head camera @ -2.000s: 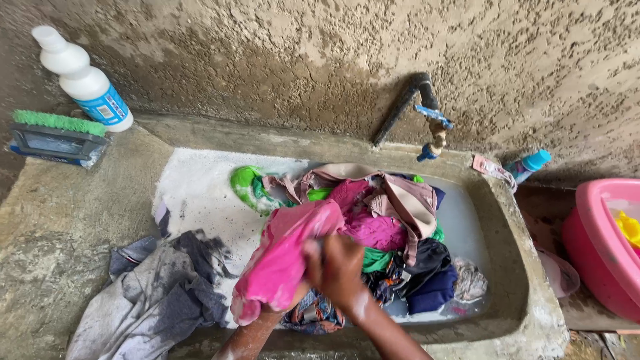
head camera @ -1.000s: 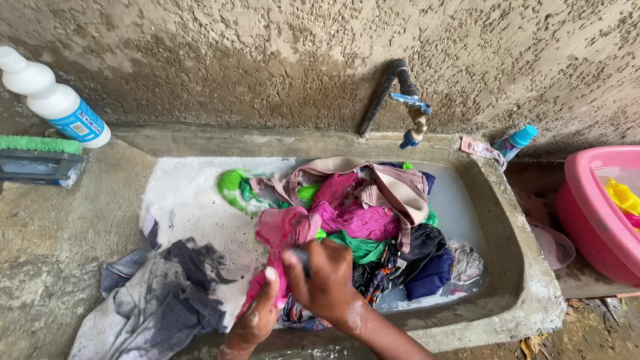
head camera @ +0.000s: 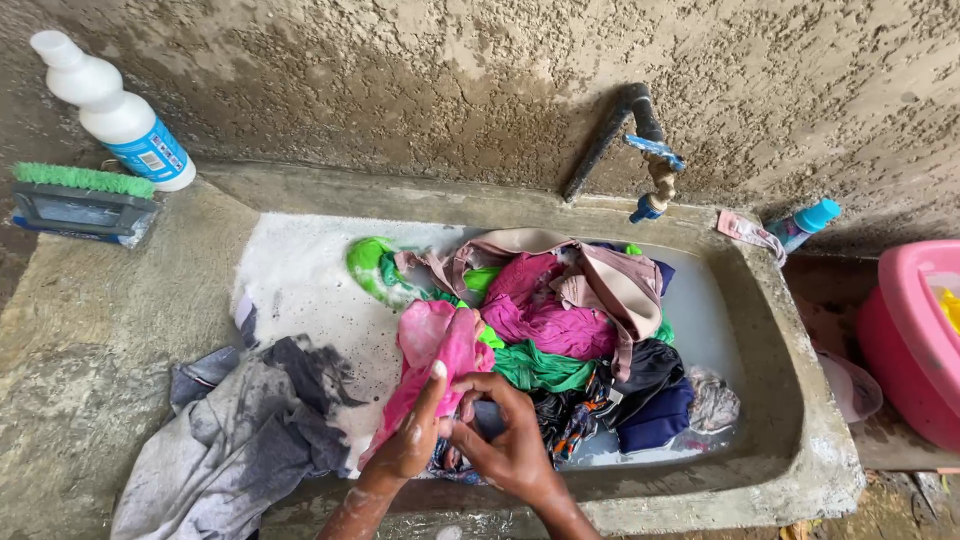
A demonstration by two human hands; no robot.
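Observation:
A wet pink cloth (head camera: pixel 427 367) hangs over the front of a concrete sink (head camera: pixel 776 375), held by my left hand (head camera: pixel 412 442), which has suds on it. Close against it, my right hand (head camera: pixel 506 442) has its thumb and fingers curled at the cloth's lower edge; how firmly it grips is hard to tell. Behind my hands lies a heap of wet clothes: a magenta garment (head camera: pixel 540 315), a mauve garment with straps (head camera: pixel 622 289), a green cloth (head camera: pixel 544 367) and dark garments (head camera: pixel 652 375). White suds (head camera: pixel 300 270) cover the water at left.
A grey garment (head camera: pixel 217 450) lies over the sink's left front. A green-bristled brush (head camera: pixel 82 199) and a white bottle (head camera: pixel 120 112) stand on the left ledge. The tap (head camera: pixel 656 176) juts from the wall. A blue-capped bottle (head camera: pixel 806 225) and a pink basin (head camera: pixel 911 337) are at right.
Two seconds ago the pink cloth was bunched up and raised between my hands; now it hangs lower, and my hands have come lower with their fingers more spread.

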